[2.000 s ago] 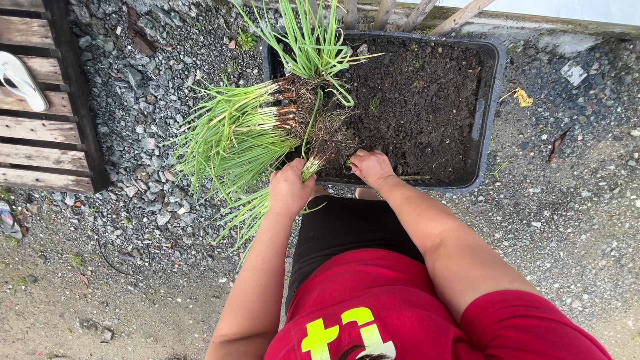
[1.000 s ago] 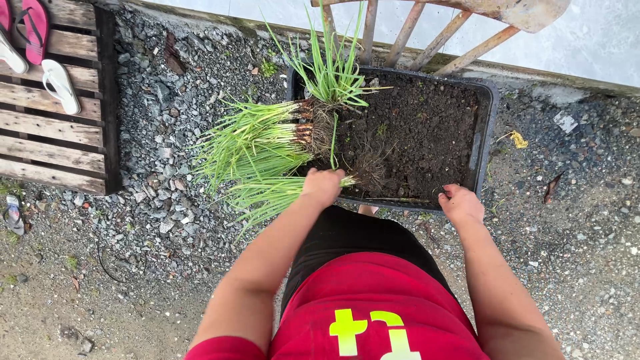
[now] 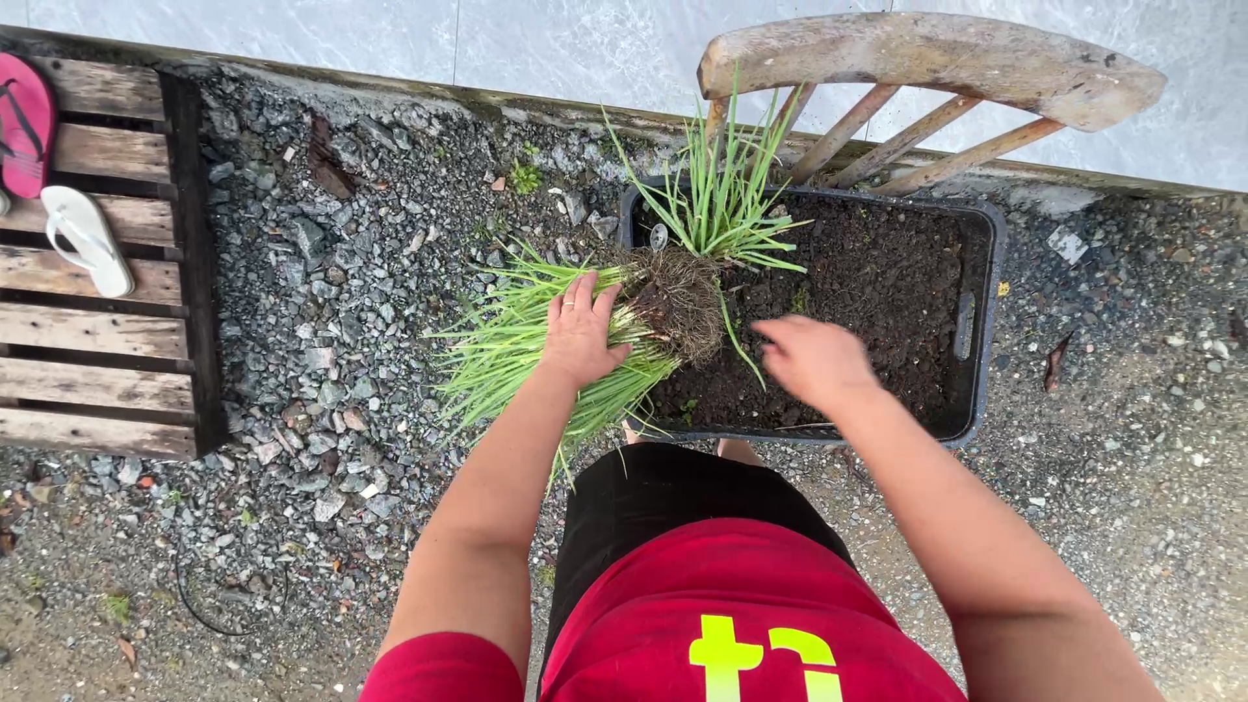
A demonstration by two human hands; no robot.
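My left hand (image 3: 582, 336) lies with spread fingers on a pile of uprooted green onion-like plants (image 3: 507, 336), near their pale stems. The tangled roots (image 3: 678, 302) rest over the left side of a black plastic planter box (image 3: 987, 322), and the leaves hang out past its rim. Over the dark soil (image 3: 868, 263) my right hand (image 3: 814, 359) is slightly blurred, its fingers bent and close to a single long green leaf; whether it holds anything is not clear. A clump of the same plants (image 3: 726, 219) stands upright at the planter's back left corner.
Behind the planter leans a worn wooden chair back (image 3: 936, 58) with spindles, beside a grey tiled ledge (image 3: 546, 49). A wooden pallet (image 3: 93, 327) at the left carries a pink flip-flop (image 3: 24, 127) and a white flip-flop (image 3: 90, 239). Gravel (image 3: 331, 322) surrounds the planter.
My left hand has moved from the near end of the pile up onto its middle. My right hand has come from the planter's near right edge leftward over the soil.
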